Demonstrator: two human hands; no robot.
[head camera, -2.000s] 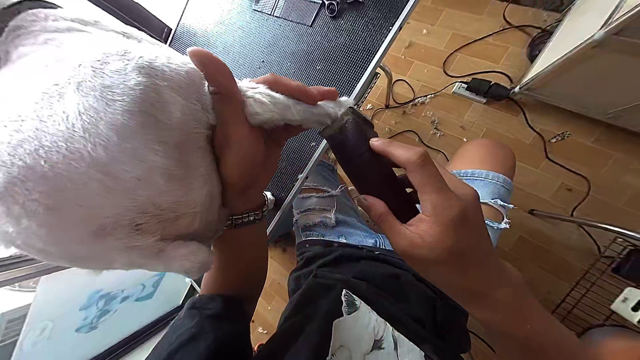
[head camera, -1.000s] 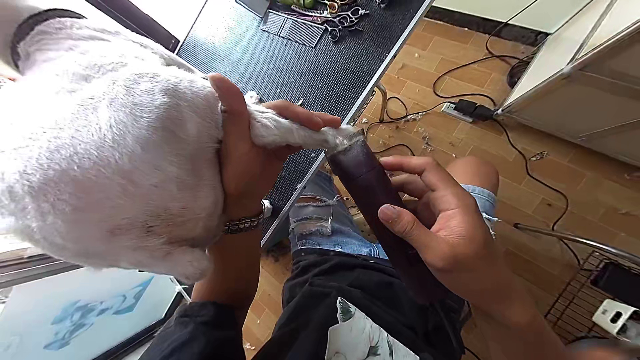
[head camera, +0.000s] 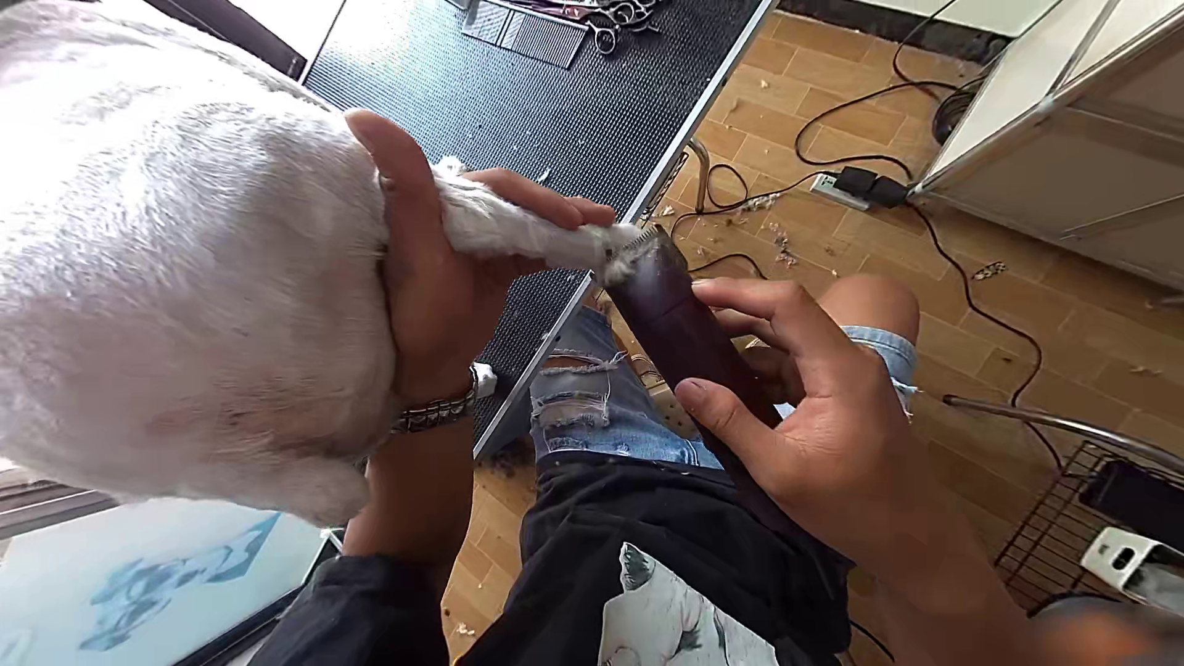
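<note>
A white, short-coated animal, likely a dog (head camera: 185, 277), fills the left of the head view; its head is out of sight. One slim, furry limb or leg (head camera: 518, 222) points right from the body; which limb I cannot tell. My left hand (head camera: 435, 259), with a metal bracelet at its wrist, is wrapped around that limb near the body. In my right hand (head camera: 814, 398) is a dark purple electric hair clipper (head camera: 689, 342). The clipper's toothed blade touches the limb's far end, and pale fur clings around the blade.
The black ribbed grooming table (head camera: 555, 120) holds a metal comb (head camera: 523, 32) and several scissors (head camera: 624, 14) at its far part. Cut fur, black cables and a power strip (head camera: 839, 191) lie on the tiled floor. A white cabinet (head camera: 1073, 139) stands right, above a wire basket (head camera: 1045, 541) at lower right.
My right hand has shifted its hold on the clipper, the fingers now lying along its side. The left hand keeps its hold on the limb. The view has shifted slightly.
</note>
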